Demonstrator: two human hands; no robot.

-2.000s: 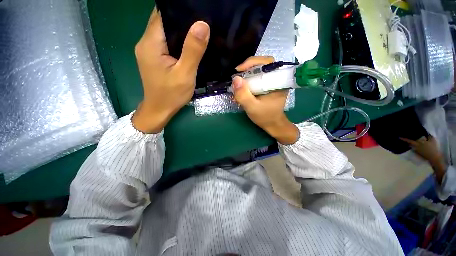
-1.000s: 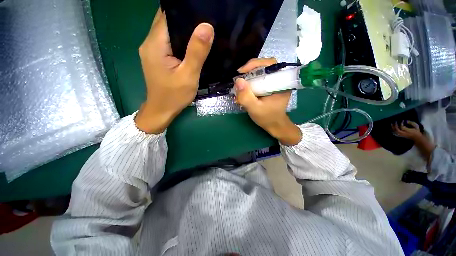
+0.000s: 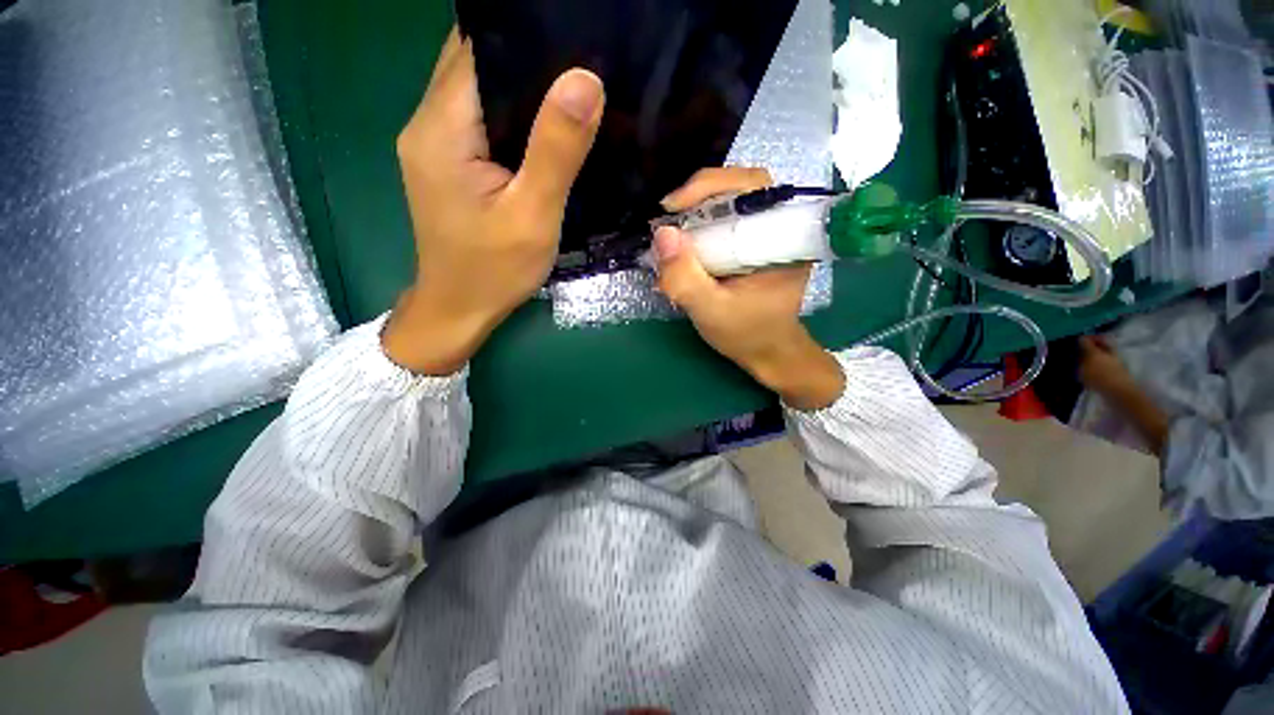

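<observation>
My left hand (image 3: 489, 210) holds the black glossy screen assembly (image 3: 657, 84) by its left side, thumb on top. The screen is tilted over a bubble-wrap sheet (image 3: 789, 119), and the frame's top edge cuts it off. My right hand (image 3: 748, 300) is closed around the white dispensing syringe (image 3: 762, 238). The syringe lies sideways, its tip end at the dark circuit strip (image 3: 604, 256) on the screen's near end; the tip itself is too small to make out. A green adapter head (image 3: 873, 221) joins the syringe to the clear air hose (image 3: 1069, 217). A small finger switch (image 3: 713, 210) lies along the barrel.
Bubble-wrap sheets (image 3: 140, 266) are stacked at left. A crumpled white wipe (image 3: 866, 105) lies right of the screen. The black controller (image 3: 999, 154) with a red light, a cream card (image 3: 1069, 126) and a white adapter (image 3: 1118, 126) stand at right. Another person's arm (image 3: 1125, 391) shows beyond the bench.
My hands, the screen and the syringe have shifted slightly right, with the same holds. The other person's hand and arm have moved, and the dark item by that hand no longer shows.
</observation>
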